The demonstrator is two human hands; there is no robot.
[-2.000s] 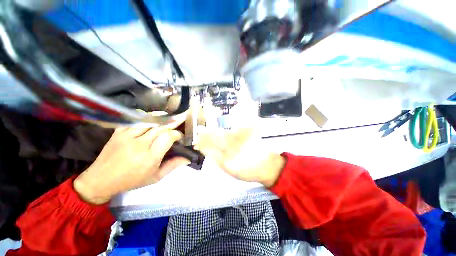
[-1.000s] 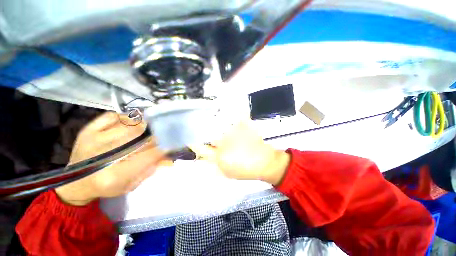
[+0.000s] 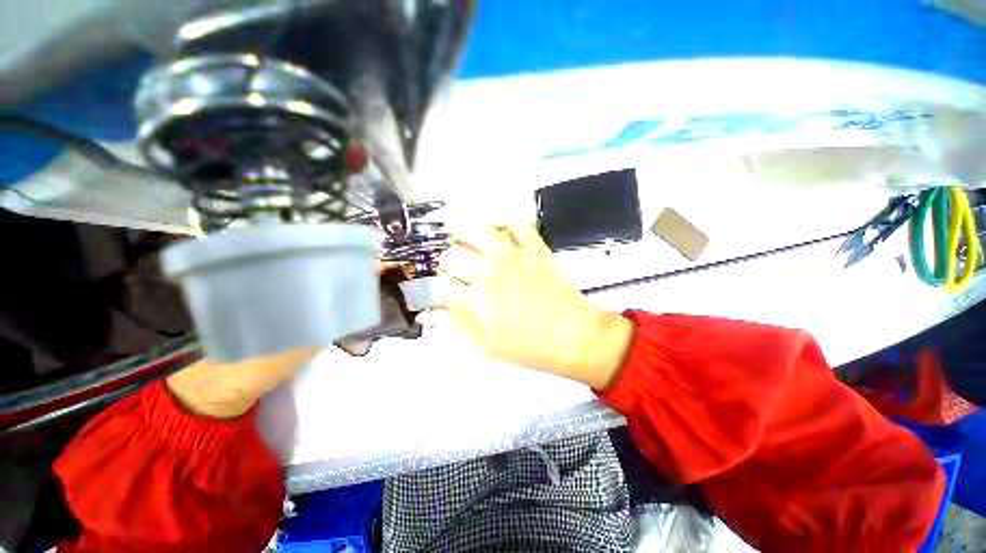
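Observation:
The sewing machine's metal needle area (image 3: 416, 243) shows left of centre, partly blocked by a large grey cup-shaped part (image 3: 279, 292). A dark cloth edge (image 3: 378, 327) lies on the table just below it. The dark garment (image 3: 97, 286) fills the far left. My left hand (image 3: 232, 380) is mostly hidden behind the grey part; only its back near the wrist shows, and its fingers are not visible. My right hand (image 3: 514, 297) lies on the table right beside the needle area, fingers bent towards it; glare hides whether they hold anything.
A phone (image 3: 590, 210) and a small tan card (image 3: 680, 233) lie on the white table (image 3: 714, 313). Dark snips (image 3: 874, 229) and green and yellow scissor loops (image 3: 945, 240) are at the right end. A checked apron (image 3: 503, 502) is below, with a red plastic object (image 3: 928, 391) at lower right.
The metal and grey machine parts have shifted left in view and now cover most of my left hand. My right hand's fingers have come up beside the needle area.

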